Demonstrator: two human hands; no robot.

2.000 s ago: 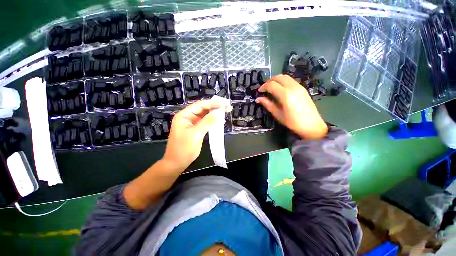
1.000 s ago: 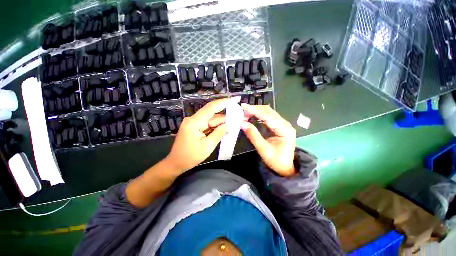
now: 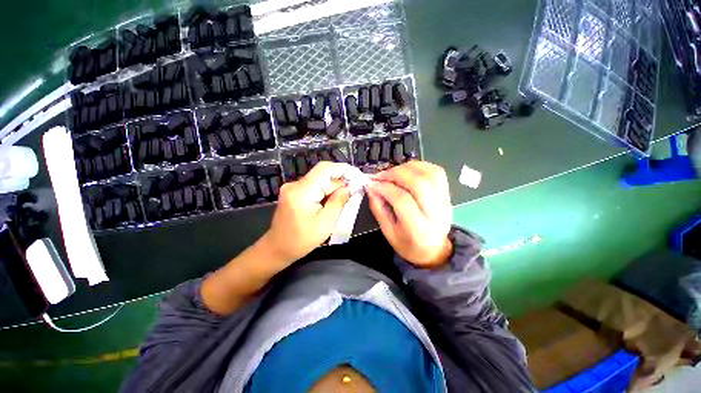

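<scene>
My left hand (image 3: 310, 209) grips a narrow white strip (image 3: 346, 220) near its top end, and the strip hangs down below the fingers. My right hand (image 3: 412, 209) is beside it, its fingertips touching the strip's top end. Whether a tiny piece or a black part is between the right fingertips cannot be told. Both hands are over the front edge of a clear compartment tray (image 3: 338, 65). Many of its pockets hold small black parts (image 3: 244, 134); the two bare pockets at the back show a crosshatched base.
Loose black parts (image 3: 474, 77) lie heaped right of the tray. A pale scrap (image 3: 470, 177) lies near the bench edge. A second clear tray (image 3: 592, 65) is tilted at far right. White strips (image 3: 71, 207) and a white block (image 3: 51, 270) with a cable lie left.
My right hand has come back from the tray's right side to the strip. The pale scrap now shows. The strip's top end is now bent between the fingertips.
</scene>
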